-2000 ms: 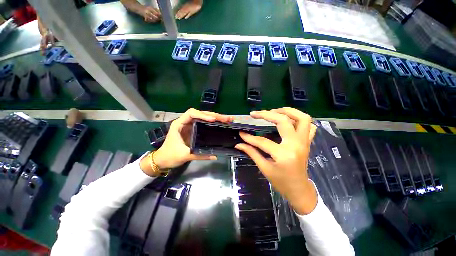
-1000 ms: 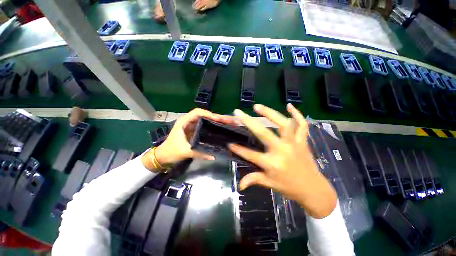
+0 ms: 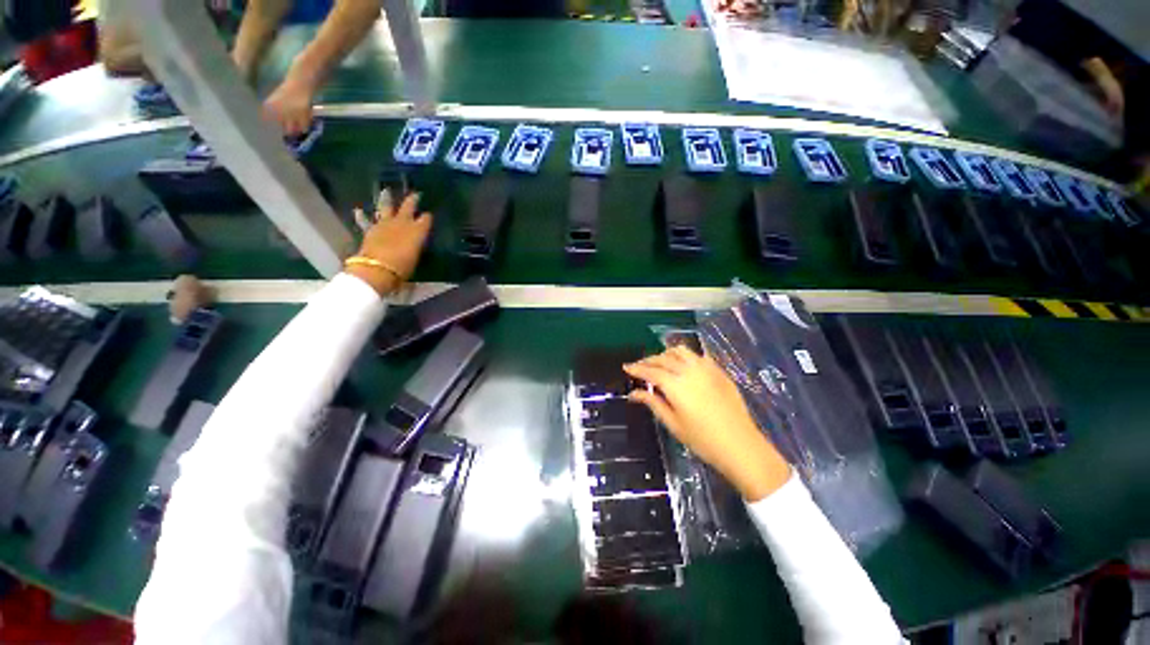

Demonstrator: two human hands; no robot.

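Observation:
My left hand (image 3: 396, 242) is stretched over the green belt, fingers spread; the dark area beneath hides whether it touches a housing. My right hand (image 3: 691, 398) has its fingertips at the upper right edge of the sticker sheet stack (image 3: 627, 479); I cannot tell whether they pinch a sticker. Two black housings lie slanted on the bench left of the stack, one by the rail (image 3: 441, 315) and one below it (image 3: 433, 388). More housings (image 3: 410, 523) lie at lower left. Clear plastic bags (image 3: 807, 416) with dark parts lie right of the stack.
Housings (image 3: 681, 214) and blue frames (image 3: 593, 149) line the belt beyond the pale rail (image 3: 593, 297). A grey post (image 3: 240, 139) slants at left. More housings (image 3: 958, 397) stand at right. Another worker's hand (image 3: 290, 108) is at the far belt edge.
My left hand has left the housing it held and reached forward left over the belt. My right hand has moved down to the sticker stack. A slanted housing now shows on the bench.

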